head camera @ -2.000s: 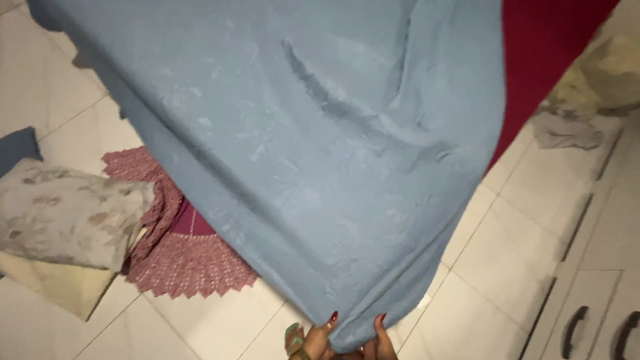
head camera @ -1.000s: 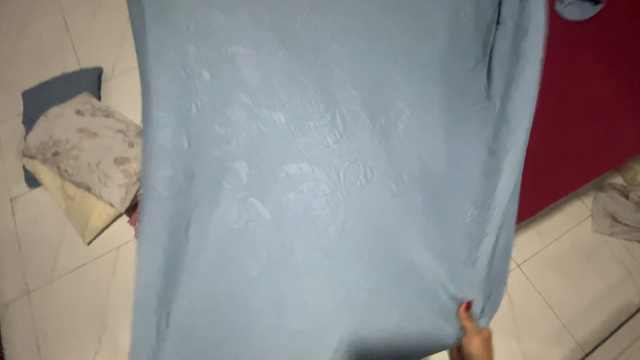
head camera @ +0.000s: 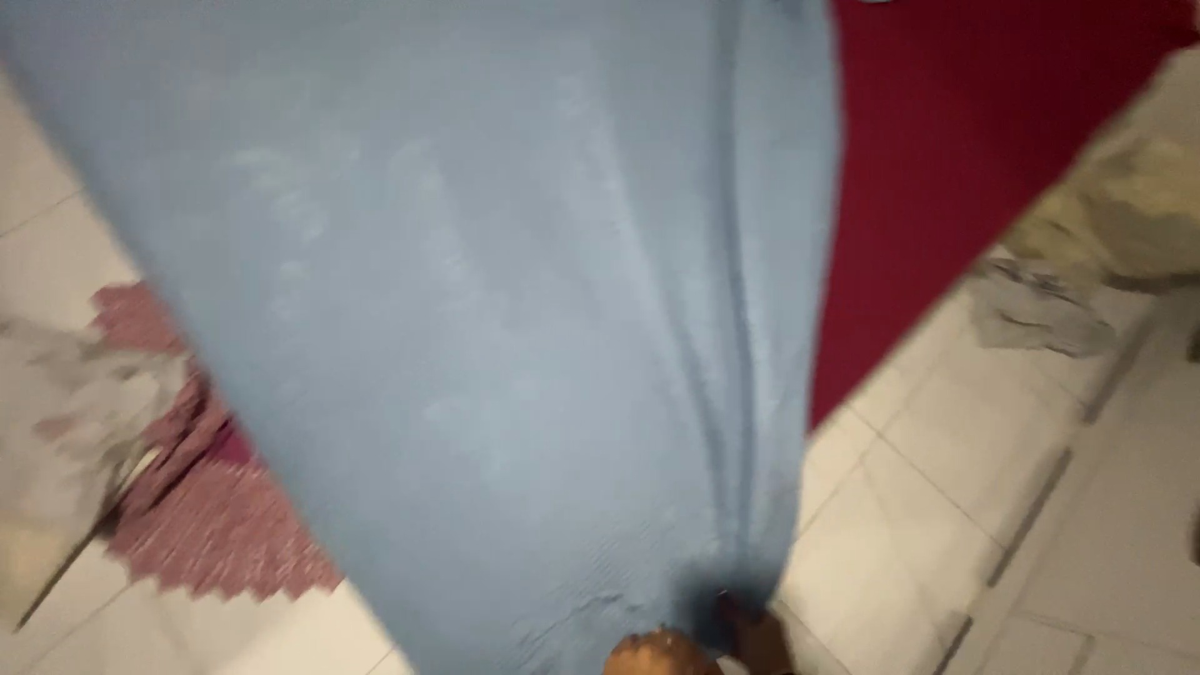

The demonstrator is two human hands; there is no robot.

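Observation:
A large light blue cloth [head camera: 506, 309] with a raised pattern spreads over most of the view, its lower end narrowing towards my hands. My right hand [head camera: 757, 637] grips its lower right edge, where long folds gather. Beside it, at the bottom edge of the view, my left hand [head camera: 661, 653] is against the cloth, partly cut off and blurred, so its fingers cannot be made out. A dark red cloth or cover [head camera: 923, 187] lies beneath the blue cloth on the right.
On the tiled floor [head camera: 900, 534] at left are a pink scalloped textile [head camera: 225, 525] and a patterned light cloth [head camera: 66, 422]. At right lie a grey cloth [head camera: 1041, 314] and a yellowish cloth [head camera: 1116, 211], near light cabinet fronts [head camera: 1116, 497].
Only one hand showed at the cloth's lower right a second ago; both show now. The cloth's lower end, broad then, now narrows towards them. The pink textile shows more again.

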